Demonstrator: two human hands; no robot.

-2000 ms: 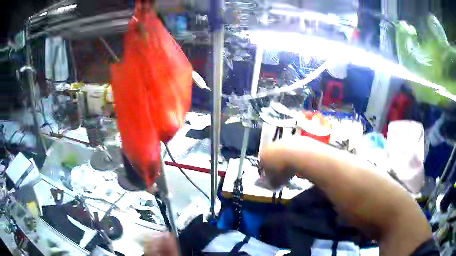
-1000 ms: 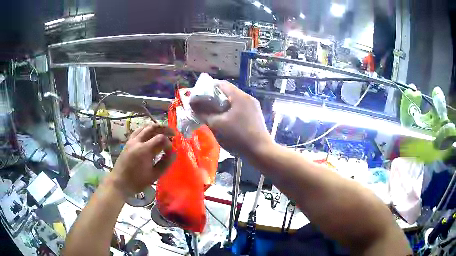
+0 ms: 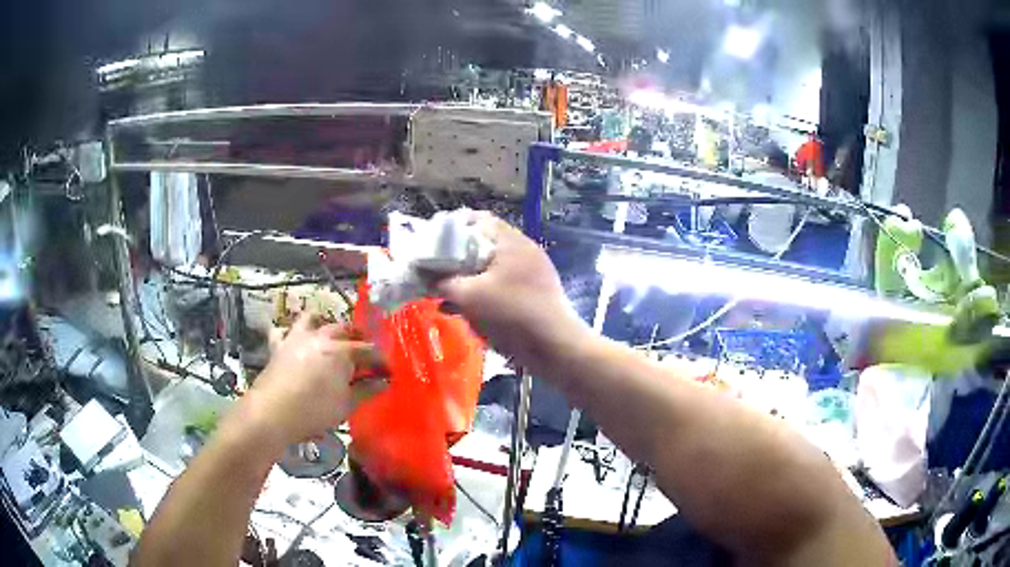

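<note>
A bright red plastic bag (image 3: pixel 415 399) hangs on a metal pole in front of me. My right hand (image 3: pixel 504 282) is raised at the bag's top and holds a crumpled white thing (image 3: pixel 426 249), thin and wrinkled like plastic or tissue. My left hand (image 3: pixel 313 374) is at the bag's left edge, its fingers bent; whether it grips the bag is hidden. Both forearms reach up from the bottom of the picture.
A metal rail frame (image 3: pixel 266 168) and a bright tube light (image 3: pixel 764 290) cross behind. A blue basket (image 3: pixel 764 349) and a pale pink bag (image 3: pixel 893 426) stand at right. Green-white objects (image 3: pixel 925 260) hang at far right. Cluttered white table (image 3: pixel 476 476) below.
Both hands have come up to the red bag since two seconds ago. Over the last second the white thing spread out more in my right hand, and both hands sank slightly or shifted.
</note>
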